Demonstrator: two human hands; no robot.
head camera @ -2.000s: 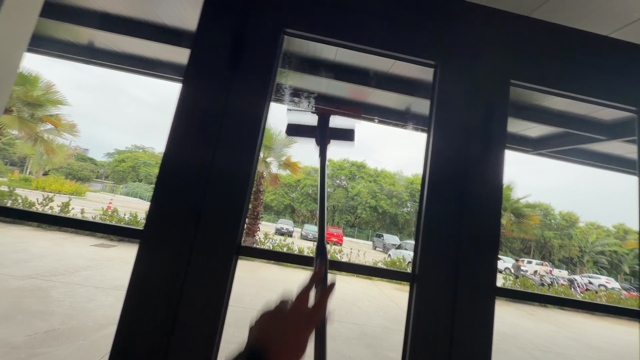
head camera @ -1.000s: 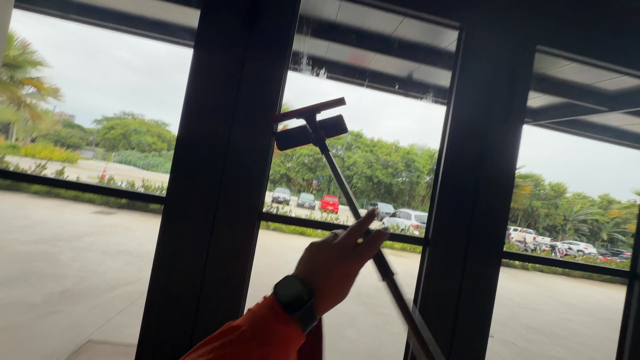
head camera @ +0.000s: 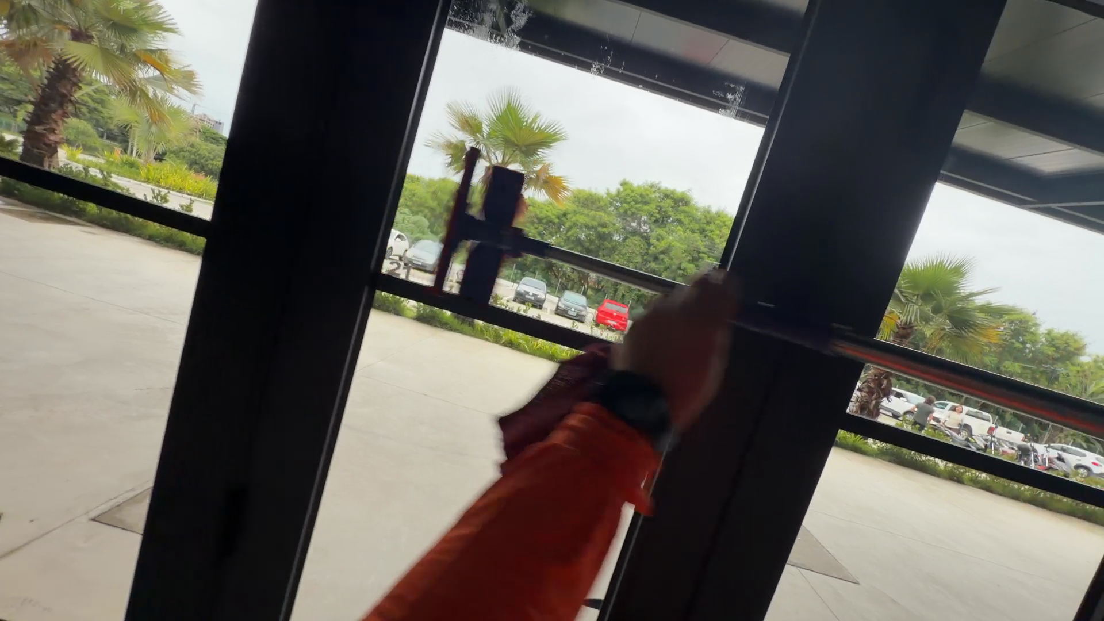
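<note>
My left hand [head camera: 681,349], blurred, is closed around the pole of a window squeegee [head camera: 595,263]. A dark watch [head camera: 634,401] and an orange sleeve [head camera: 526,535] cover the wrist and arm. A dark red cloth [head camera: 552,401] hangs beside the wrist. The tool's head [head camera: 490,233] has two bars, both near upright, by the lower left of the middle glass pane [head camera: 638,155]. From my hand the pole runs right and down across the dark frame post. White wet-looking marks [head camera: 509,21] show high on the glass. My right hand is not in view.
Thick dark frame posts [head camera: 285,285] stand on both sides of the middle pane. A dark crossbar [head camera: 492,323] runs below the tool's head. More glass lies to the left and right. Outside are pavement [head camera: 414,457], palms, parked cars and people in the distance.
The squeegee's head has moved down from the upper part of the pane and turned to near upright. The pole has swung from steep to nearly level. My left hand has moved along with it.
</note>
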